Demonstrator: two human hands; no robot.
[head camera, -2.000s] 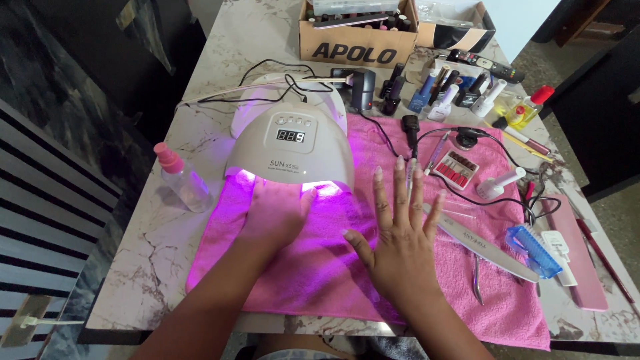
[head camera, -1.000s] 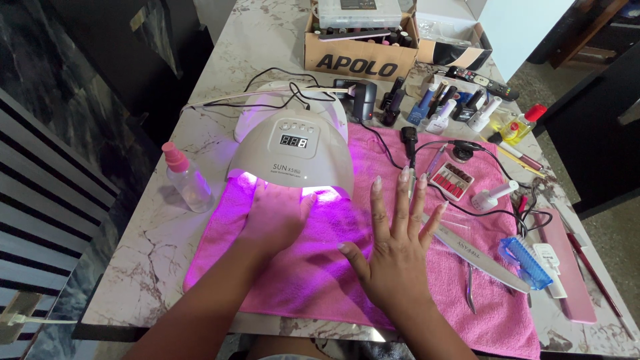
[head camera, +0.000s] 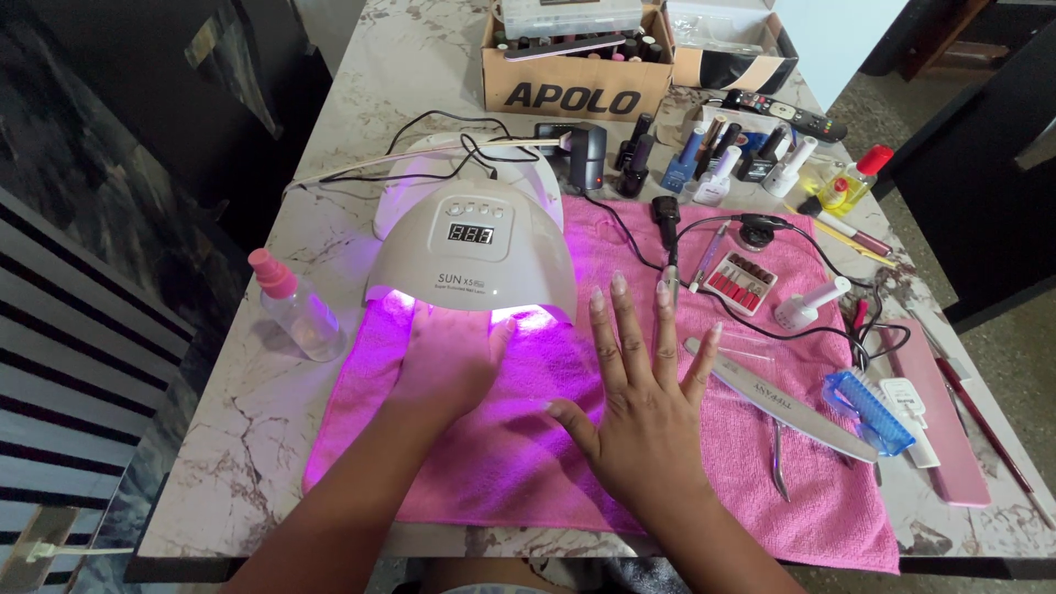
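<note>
My left hand (head camera: 452, 363) lies on the pink towel (head camera: 528, 487), its fingertips hidden under the white nail lamp (head camera: 396, 272), which glows purple. The lamp's display is lit. My right hand (head camera: 652, 412) is spread palm down over the towel to the lamp's right, holding nothing, its long pale nails in view. A grey curved nail file (head camera: 775, 396) lies beside its little finger, with metal nippers (head camera: 778, 466) below. A case of drill bits (head camera: 742, 282) and a white polish bottle (head camera: 813, 303) lie beyond.
A spray bottle with a pink top (head camera: 301, 309) stands left of the lamp. Behind are a cardboard box (head camera: 569, 91), several polish bottles (head camera: 681, 165) and a remote control (head camera: 792, 115). A blue brush (head camera: 870, 412) and a pink bar (head camera: 936, 421) lie right. A black cord (head camera: 784, 334) crosses the towel.
Both hands keep nearly the same places, the left at the lamp and the right spread beside it. The view has shifted slightly.
</note>
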